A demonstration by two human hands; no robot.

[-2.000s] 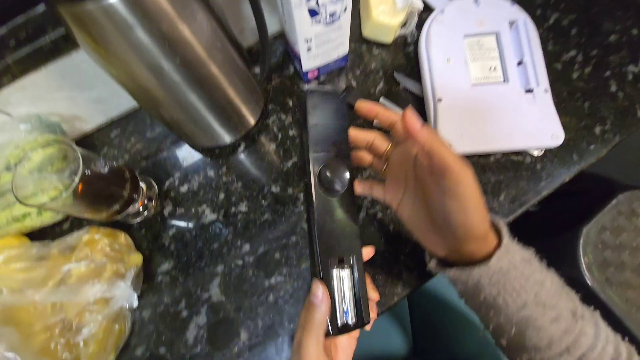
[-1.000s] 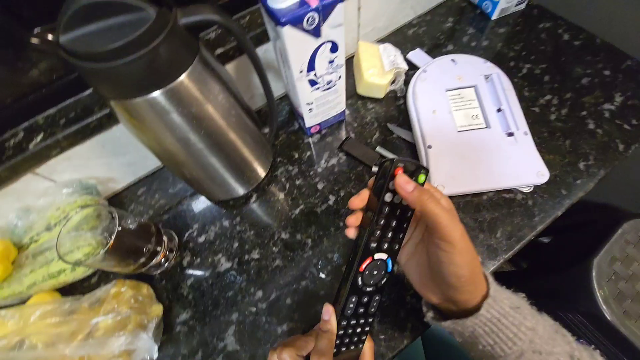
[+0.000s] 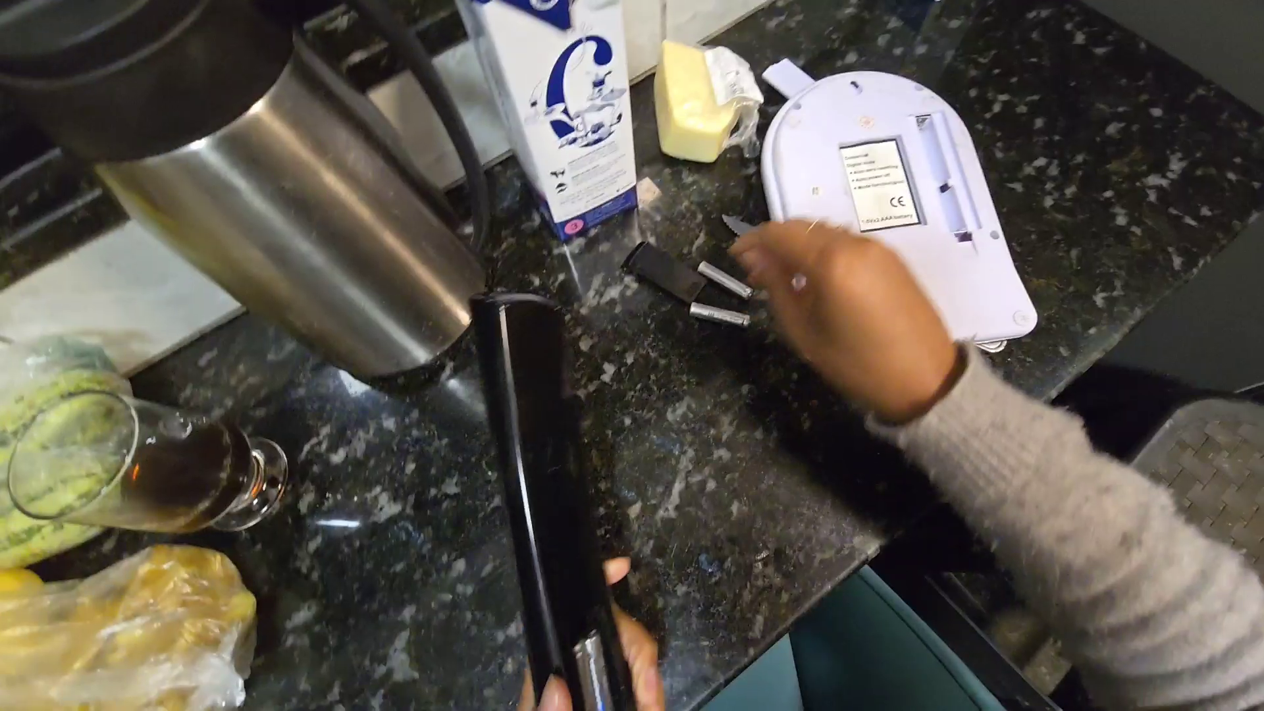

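Observation:
My left hand (image 3: 637, 652) grips the lower end of a black remote control (image 3: 538, 444), back side up, with a silvery battery (image 3: 594, 671) showing in its compartment. My right hand (image 3: 849, 306), slightly blurred, is over the counter beside two loose batteries (image 3: 725, 279) and the black battery cover (image 3: 664, 271); its fingertips are partly hidden, so I cannot tell whether it holds anything. A knife tip (image 3: 737, 225) shows behind the fingers. Under and past that hand lies an upturned white digital scale (image 3: 963, 286) with its battery slot exposed.
A steel jug (image 3: 306, 207) with a black handle stands at the upper left, near a carton (image 3: 583, 128) and a wrapped yellow block (image 3: 689, 104). A glass of dark drink (image 3: 178, 474) and bagged yellow food (image 3: 128, 632) are at the left. The granite counter's edge (image 3: 790, 632) runs diagonally at lower right.
The remote showed its buttons one second ago and now lies back side up in my left hand. My right hand has left the remote and moved to beside the loose batteries.

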